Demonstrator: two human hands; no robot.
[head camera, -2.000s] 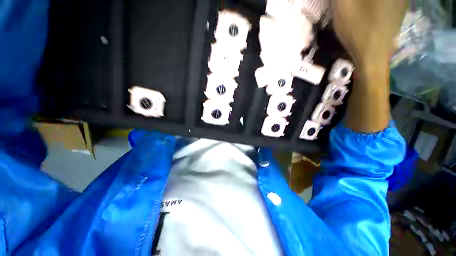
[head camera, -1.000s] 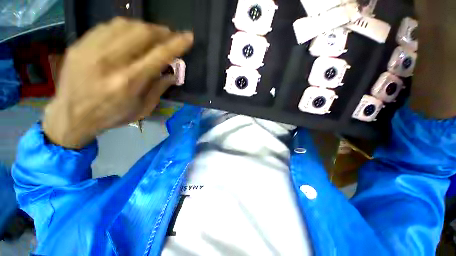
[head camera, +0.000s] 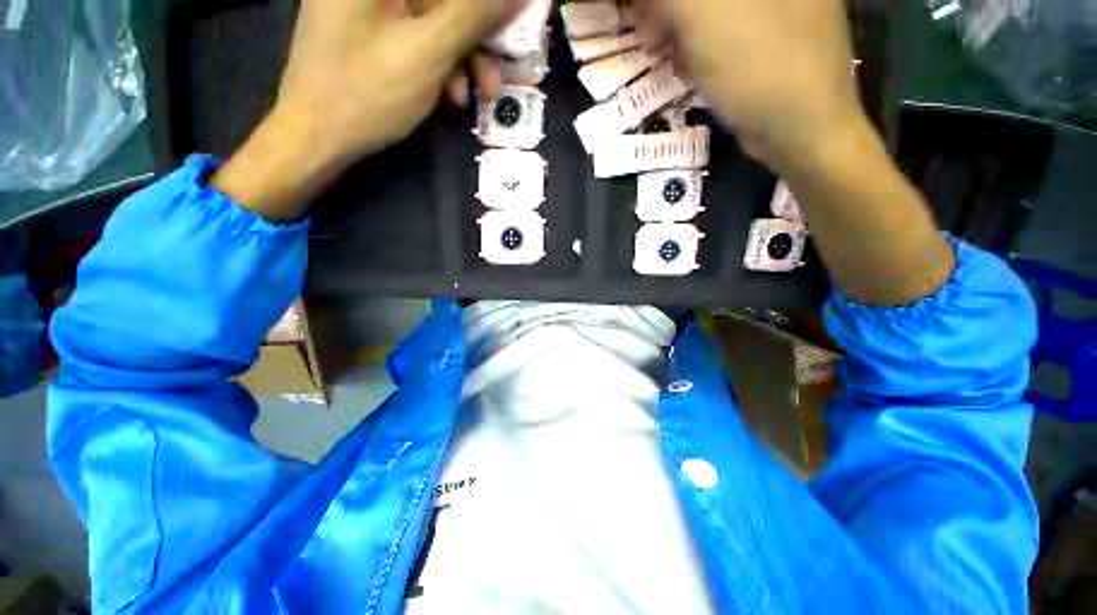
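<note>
My left hand (head camera: 379, 66) is at the top, its fingers closed around a pale watch body (head camera: 522, 29) that is partly cut off by the upper edge. My right hand (head camera: 764, 72) is over the strap pile; its fingertips are hidden or cut off. Pale strap halves (head camera: 656, 153) lie loose in the tray pocket between the hands, over part of a watch body. Below my left fingers, a column of watch bodies (head camera: 511, 238) lies in one pocket. More watch bodies (head camera: 666, 249) lie below the straps, and another (head camera: 774, 245) is beside my right forearm.
The black compartment tray (head camera: 529, 286) lies across the upper view, its near edge at my white shirt. A clear bag (head camera: 66, 102) is at upper left and another (head camera: 1023, 48) at upper right. Cardboard (head camera: 286, 360) and a blue stool (head camera: 1061, 330) are lower down.
My left hand has moved from the left pocket up and right, and the watch body there is gone. My right hand has come over the straps. The view has shifted.
</note>
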